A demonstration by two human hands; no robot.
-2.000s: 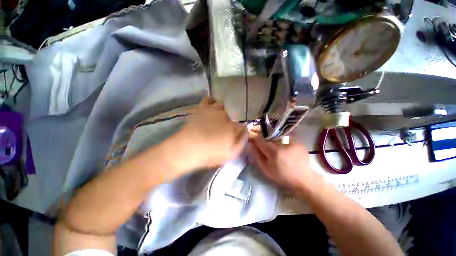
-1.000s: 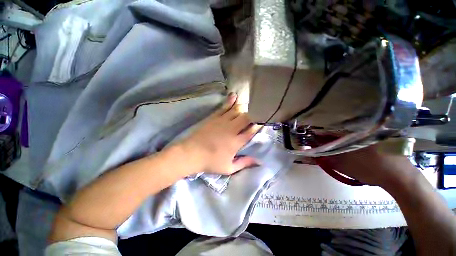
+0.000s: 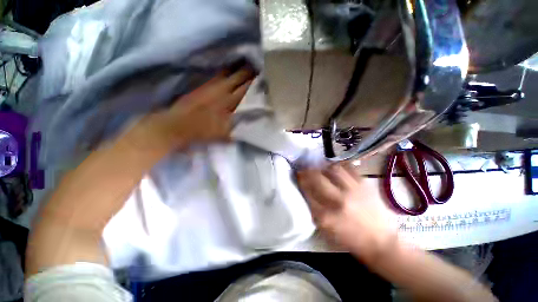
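Note:
The light grey garment (image 3: 206, 212) lies left of and in front of the needle area, its folds heaped at the back left and blurred. My left hand (image 3: 203, 109) is on the grey folds left of the machine head, fingers pointing to the back right; blur hides whether they grip the cloth. My right hand (image 3: 330, 197) is blurred at the garment's right edge, just in front of the presser foot (image 3: 330, 141), fingertips at the cloth. Its exact hold cannot be made out.
The sewing machine head (image 3: 377, 65) fills the upper middle and right. Red-handled scissors (image 3: 420, 177) lie right of my right hand. A printed measuring tape (image 3: 460, 219) runs along the near table edge. A purple device (image 3: 10, 150) stands at the far left.
My right hand has come back left from the scissors to the cloth near the needle. The scissors lie on the table. My left hand has moved back and left, and the garment folds have shifted.

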